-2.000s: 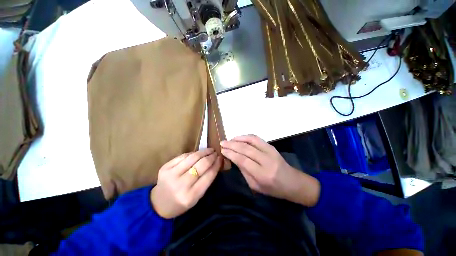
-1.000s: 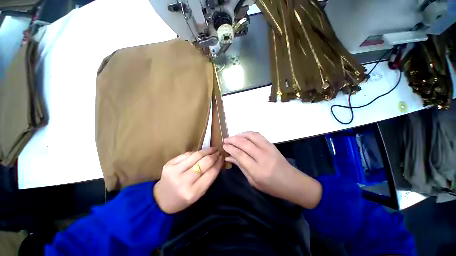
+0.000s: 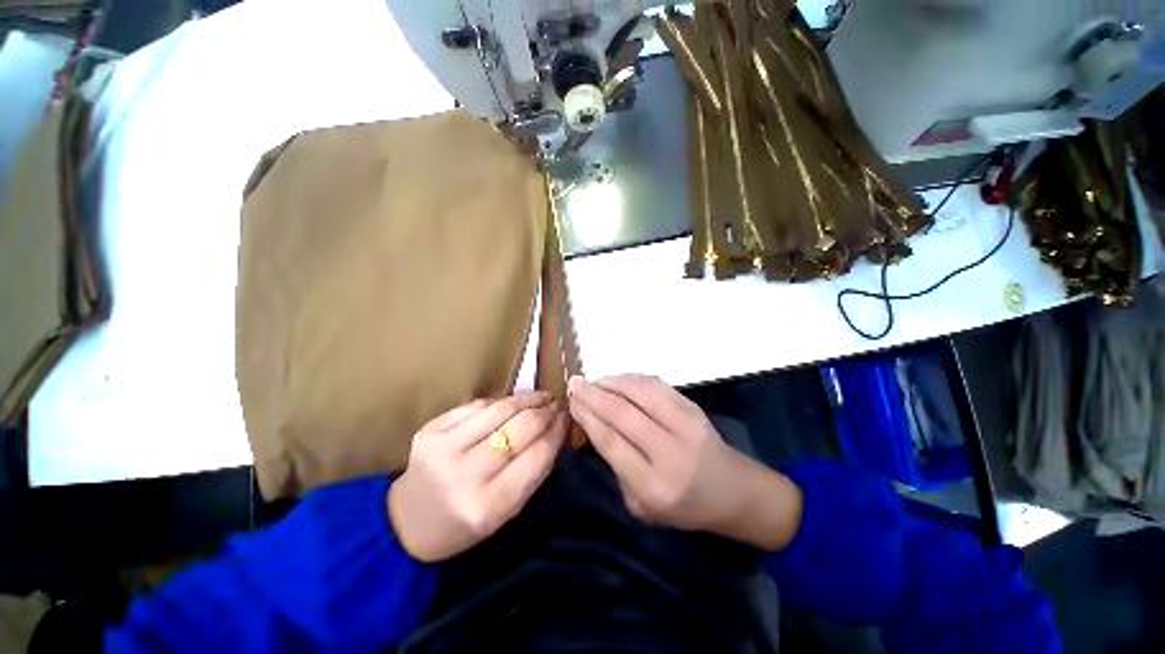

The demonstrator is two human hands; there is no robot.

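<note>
A tan-brown fabric panel (image 3: 390,288) lies flat on the white table, its top right corner at the sewing machine's foot. A brown zipper (image 3: 556,319) with a thin gold line runs down from the foot along the panel's right edge, with a narrow gap between them lower down. My left hand (image 3: 479,470), with a ring, pinches the zipper's lower end and the panel's edge near the table's front edge. My right hand (image 3: 664,454) pinches the same zipper end from the right, fingertips close to my left ones. The needle tip is too small to make out.
The machine head (image 3: 511,64) stands at the top centre. A zipper bundle (image 3: 779,166) lies right of it, a darker bundle (image 3: 1080,230) at far right. A black cord (image 3: 882,296) loops on the table. Brown panels (image 3: 45,243) are stacked at the left edge. Grey cloth hangs at right.
Both hands keep their pinch at the zipper's lower end. The view has shifted a little. The panel and zipper show little change against the machine.
</note>
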